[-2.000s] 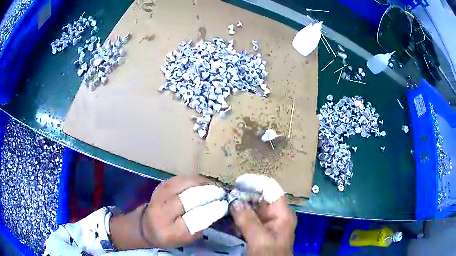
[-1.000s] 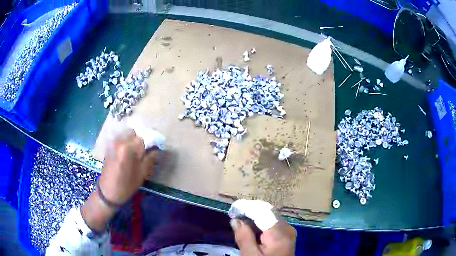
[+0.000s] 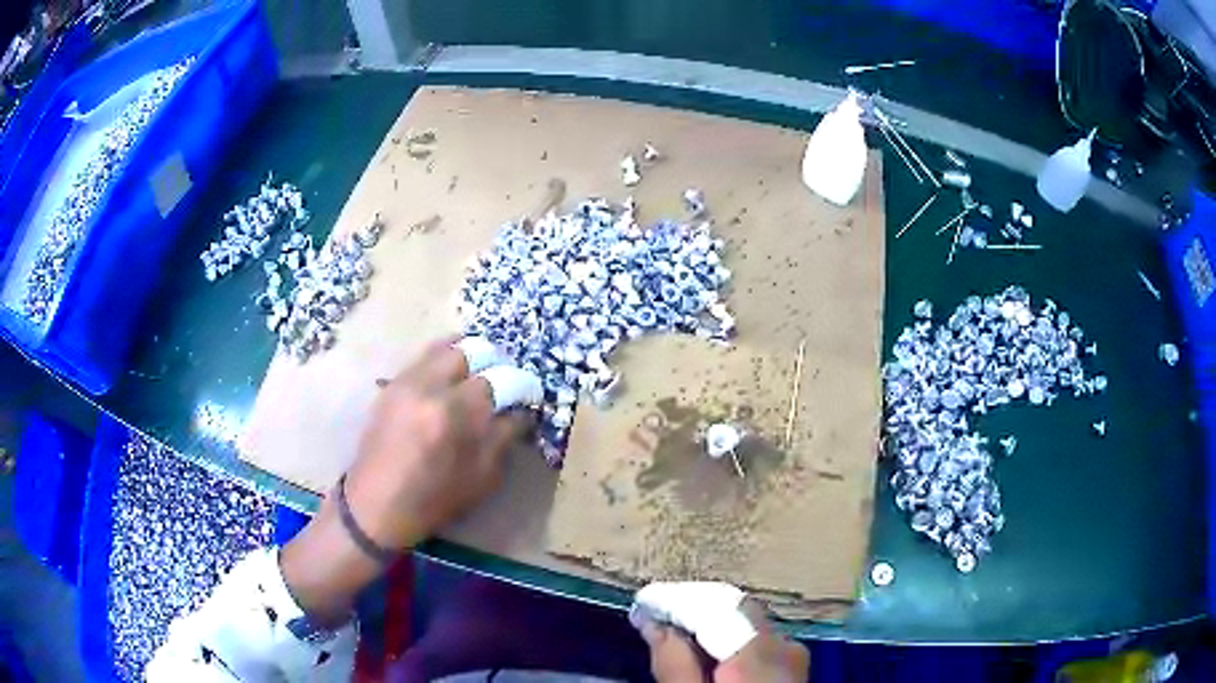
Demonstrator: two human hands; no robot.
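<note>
The main heap of silvery-white stemmed caps (image 3: 594, 274) lies on the cardboard sheet (image 3: 347, 414). My left hand (image 3: 447, 440), with white finger covers, reaches to the heap's lower left edge; its fingertips are turned away, and whether they hold a piece cannot be told. My right hand (image 3: 714, 634), also with white covers, is at the bench's front edge, cut off by the bottom of the picture. Its thumb and finger are close together; whether a piece is between them cannot be told. A small whitish round piece (image 3: 723, 440) with a stick stands on the stained cardboard.
Silvery round pieces (image 3: 947, 414) lie on the green bench at right, smaller clusters (image 3: 318, 287) at left. Squeeze bottles (image 3: 836, 154) and loose sticks (image 3: 910, 150) are at the back right. Blue bins (image 3: 160, 200) stand left and right. A thin stick (image 3: 796, 394) lies on the cardboard.
Both hands were together at the front edge, then parted. My left hand went to the left side of the cardboard and has now moved right, to the heap. My right hand stays near the edge.
</note>
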